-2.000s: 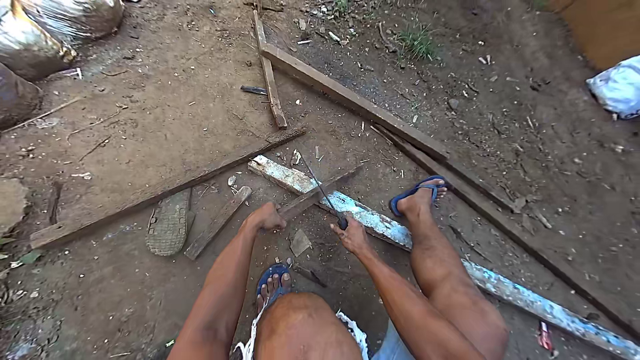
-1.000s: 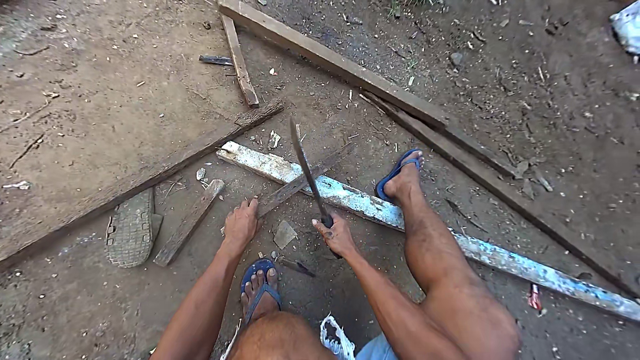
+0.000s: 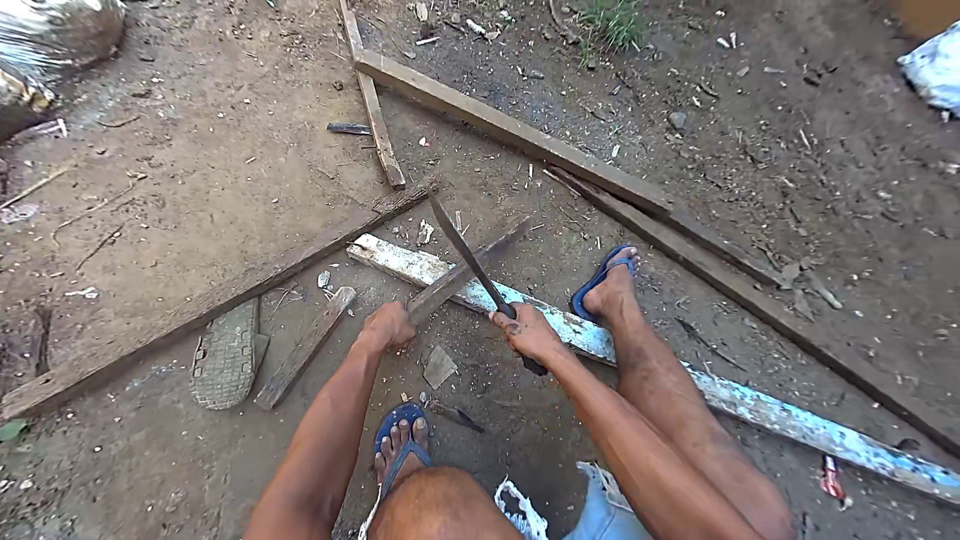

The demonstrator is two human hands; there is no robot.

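My left hand is closed on the near end of a short weathered wood piece, which lies slantwise across a long wooden beam with flaking blue and white paint. In my right hand is the dark handle of a machete. Its long blade points up and to the left, passing over the short piece in this view; whether the two touch cannot be told. Left of my left hand, a shorter wood offcut lies on the dirt beside an upturned sandal sole.
A long rough plank runs along the left. Brown boards and a narrow strip lie beyond, with a darker board at right. My feet in blue flip-flops flank the work. Filled sacks stand top left.
The machete blade stood more upright one second ago and now leans further left, over the short wood piece. My left hand keeps its hold on that piece.
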